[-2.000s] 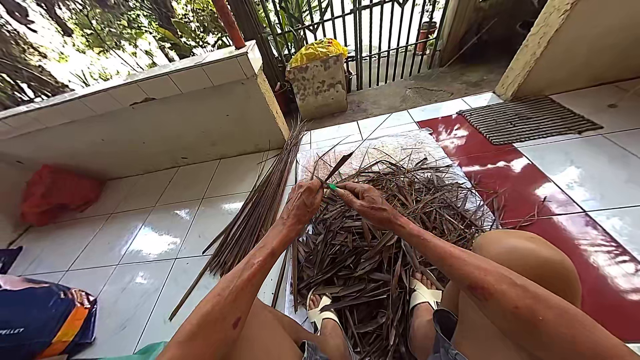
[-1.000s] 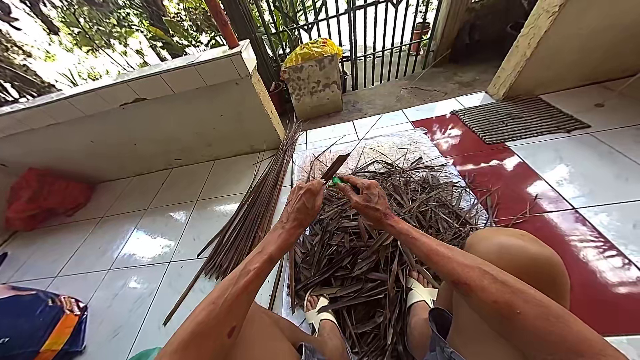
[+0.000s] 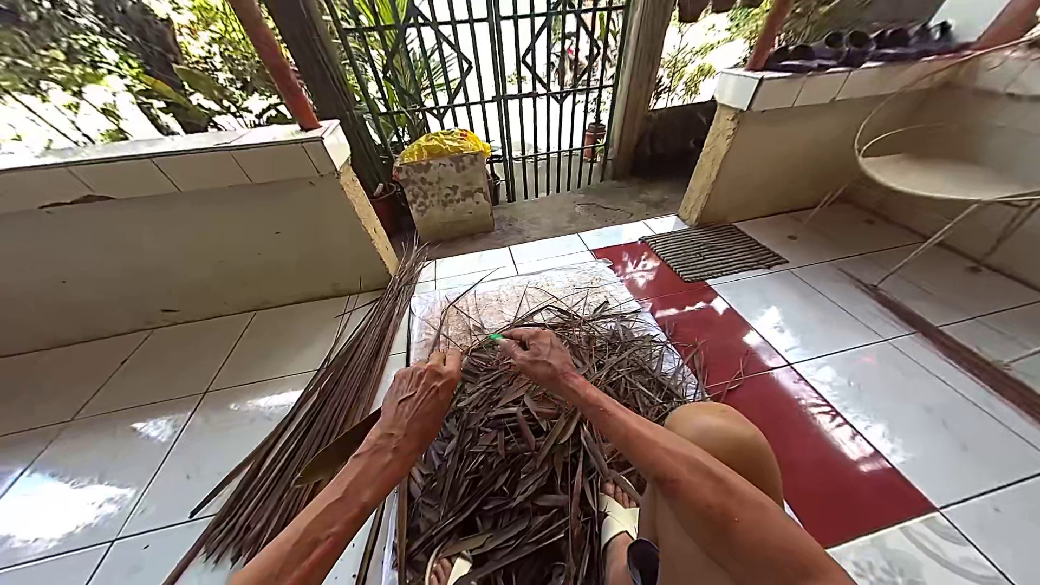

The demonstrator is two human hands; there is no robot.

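My left hand [image 3: 421,396] is closed on a dry brown palm leaflet [image 3: 340,452], whose broad part trails back beside my forearm. To its right, my right hand [image 3: 538,354] grips a small green-handled tool [image 3: 496,336]; its working end is too small to make out. Both hands are over a heap of dry brown leaf strips [image 3: 520,455], which lies on a white sheet [image 3: 520,288]. Left of the heap, a bundle of long thin palm midribs [image 3: 325,406] lies on the tiles.
My sandaled feet [image 3: 619,520] are at the heap's near edge. A striped doormat [image 3: 713,252] lies ahead to the right, near a round-seated chair [image 3: 942,175]. Low walls [image 3: 187,260] flank the way to a metal gate [image 3: 500,97]; a concrete block [image 3: 447,195] bears a yellow bag [image 3: 445,145].
My hands have moved apart from their close position. The leaflet now trails back along my left forearm, where earlier a dark blade-like piece pointed up from between my hands. The view has shifted right.
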